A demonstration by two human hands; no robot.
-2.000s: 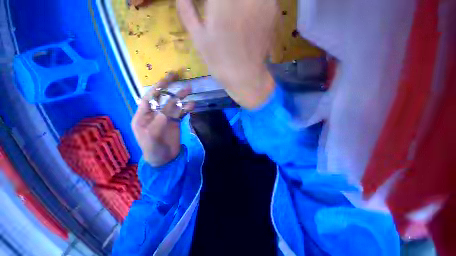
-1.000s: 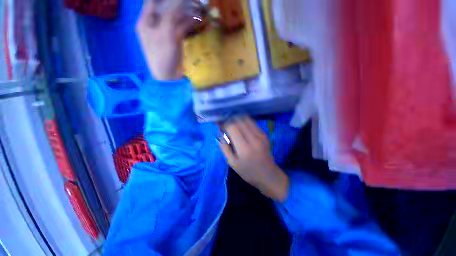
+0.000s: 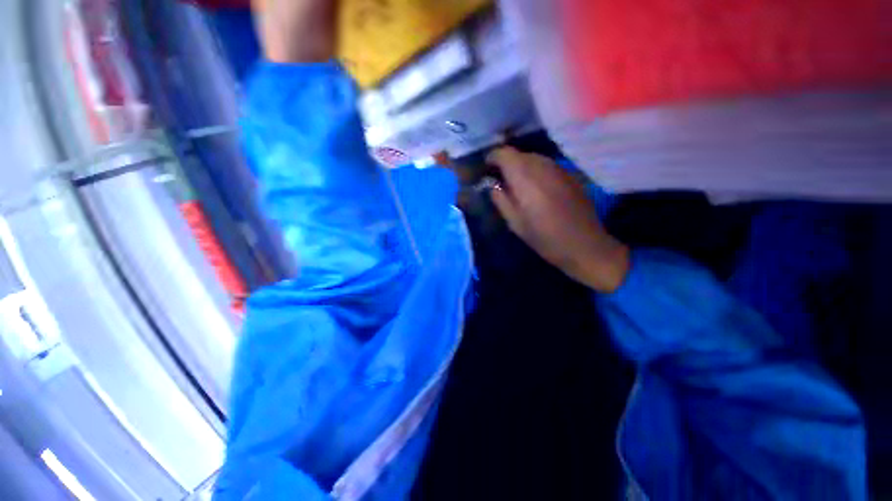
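Observation:
My left hand (image 3: 296,27) is cut off by the top edge beside the gold plate (image 3: 391,34). Only its wrist and lower part show, and its fingers are out of the picture. My right hand (image 3: 557,215) is near the front edge of the white machine bed (image 3: 494,117), above my lap. A small shiny part (image 3: 491,184), which looks like a ring part, shows between its thumb and fingers. It is blurred and mostly covered.
A pale sheet (image 3: 685,161) and a red surface (image 3: 729,54) fill the upper right, close to the bed. A narrow red object (image 3: 213,252) and pale, curved structures (image 3: 108,264) lie at the left.
The view has turned and shifted. The bed now sits higher and tilted, and my left hand has mostly left the top of the picture. My right hand remains near the bed's front edge.

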